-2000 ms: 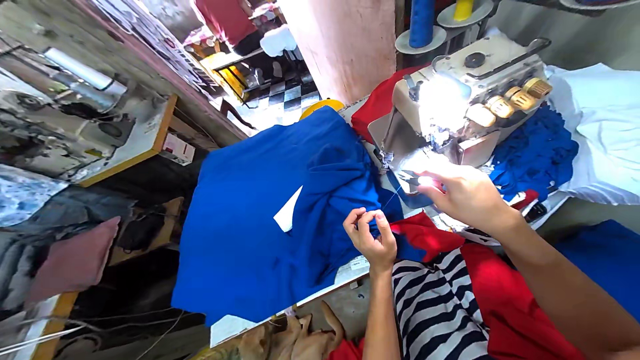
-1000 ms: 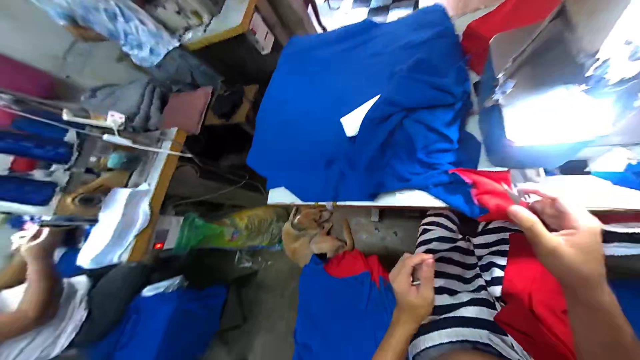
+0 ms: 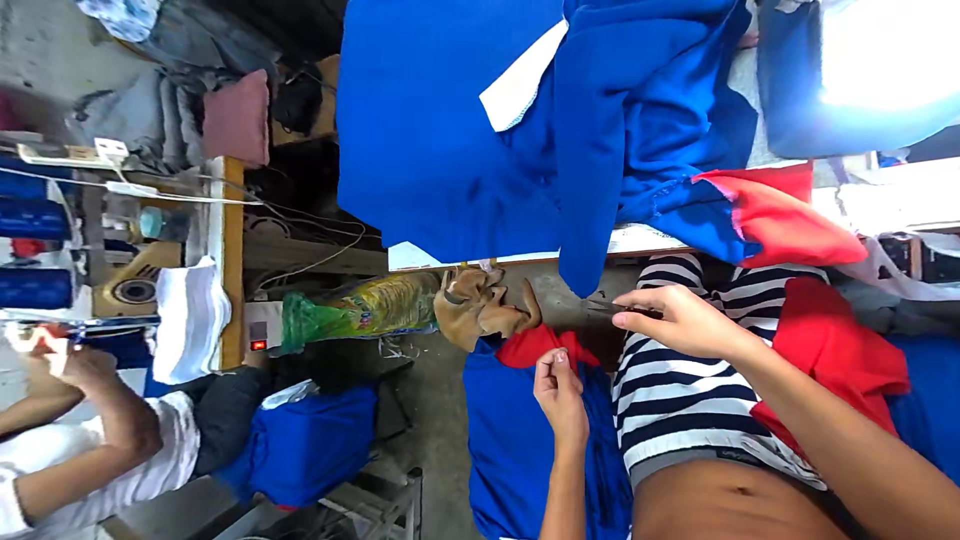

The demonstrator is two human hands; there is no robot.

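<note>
My right hand (image 3: pixel 679 321) holds a small dark tool with thin metal tips (image 3: pixel 600 305), either thread snips or tweezers, over my striped shorts. My left hand (image 3: pixel 561 386) is lower and to the left, its fingers curled together and nothing visible in them. Blue fabric (image 3: pixel 450 150) covers much of the worktable, and one strip of it hangs over the front edge. A white piece (image 3: pixel 521 82) lies on that fabric. Red fabric (image 3: pixel 787 217), joined to blue fabric, rests at the table edge above my knees. More red fabric (image 3: pixel 840 360) lies on my lap.
A brown dog (image 3: pixel 480 300) lies beneath the table edge (image 3: pixel 517 257), beside a green and yellow sack (image 3: pixel 382 304). Blue and red fabric (image 3: pixel 540 435) is low at my left. A co-worker's arm (image 3: pixel 112 420) shows at another table (image 3: pixel 231 262) on the left. Loose cables (image 3: pixel 187 196) cross there.
The view has swung down and left from the sewing machine. My right hand has left the red fabric, which it touched one second ago, and now holds the tool over my lap.
</note>
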